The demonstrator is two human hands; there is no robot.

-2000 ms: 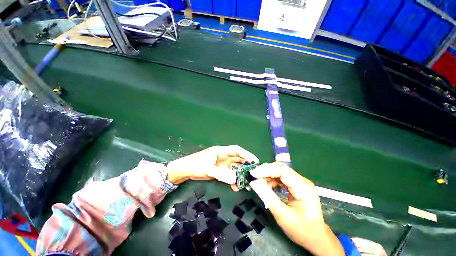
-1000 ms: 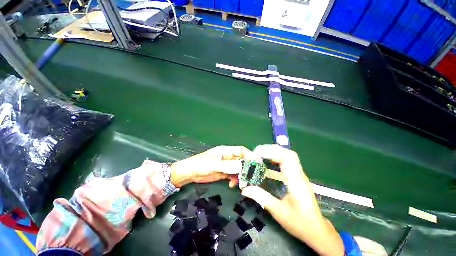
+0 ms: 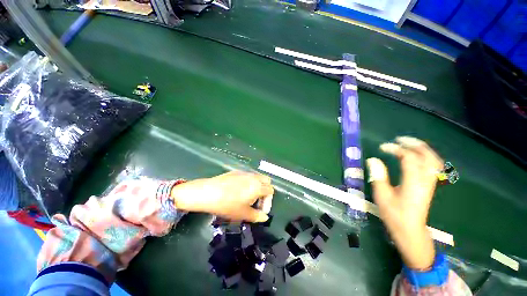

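Note:
My left hand [image 3: 228, 196] is bent over the top edge of the pile of black adhesive pads [image 3: 245, 254]; its fingertips are curled and I cannot tell whether a pad is between them. My right hand [image 3: 407, 191] is raised past the purple-blue strip [image 3: 351, 127], with thumb and fingers apart and empty. A circuit board [image 3: 448, 173] lies on the green conveyor belt [image 3: 260, 110] just right of my right hand. Another circuit board [image 3: 144, 91] with a yellow block lies on the belt at the left.
A clear plastic bag with dark contents [image 3: 69, 127] is at left. White tape strips [image 3: 312, 182] run along the belt's near edge, with a short piece [image 3: 504, 259] at right. More strips [image 3: 370, 79] cross the far edge. A black parts tray [image 3: 491, 98] stands far right.
The circuit board is out of my hands. My right hand has moved right and opened; my left hand has moved back to the pad pile. The left board has shifted right in view.

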